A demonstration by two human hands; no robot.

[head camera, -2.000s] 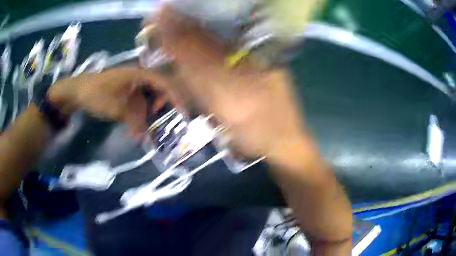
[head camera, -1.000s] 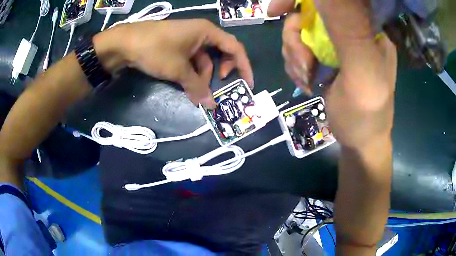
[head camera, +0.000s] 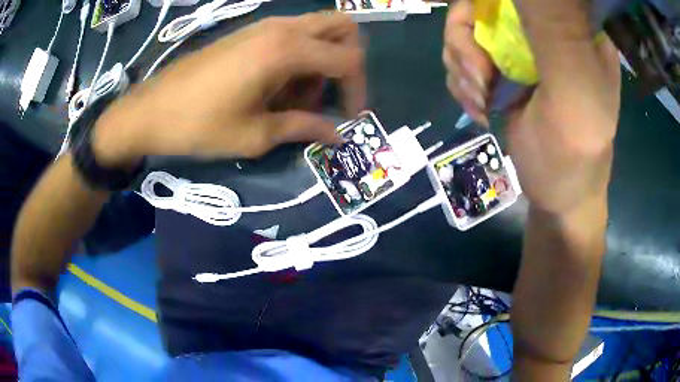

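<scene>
An open white adapter housing (head camera: 354,168) with its circuit board showing lies in front of me, its plug with two pins to the right and its coiled white cable (head camera: 195,198) to the left. My left hand (head camera: 253,82), slightly blurred, is over its upper left edge; thumb and fingers are apart, and whether they touch it I cannot tell. A second open adapter housing (head camera: 477,183) lies right of it, with a coiled cable (head camera: 317,246). My right hand (head camera: 552,97) is shut on the yellow-wrapped dispensing gun (head camera: 507,41); its pale-blue nozzle (head camera: 465,121) points down above the second housing.
More open adapters lie at the top left (head camera: 115,11) and top centre (head camera: 384,6), with cables between. A closed white adapter (head camera: 38,78) lies at far left. The dark green worktop (head camera: 641,194) curves at right. White equipment with dark cables (head camera: 466,328) stands below at lower right.
Both adapters appear slightly farther right. My left hand has shifted, its thumb now near the housing's top edge. The gun and my right hand appear farther right and slightly higher.
</scene>
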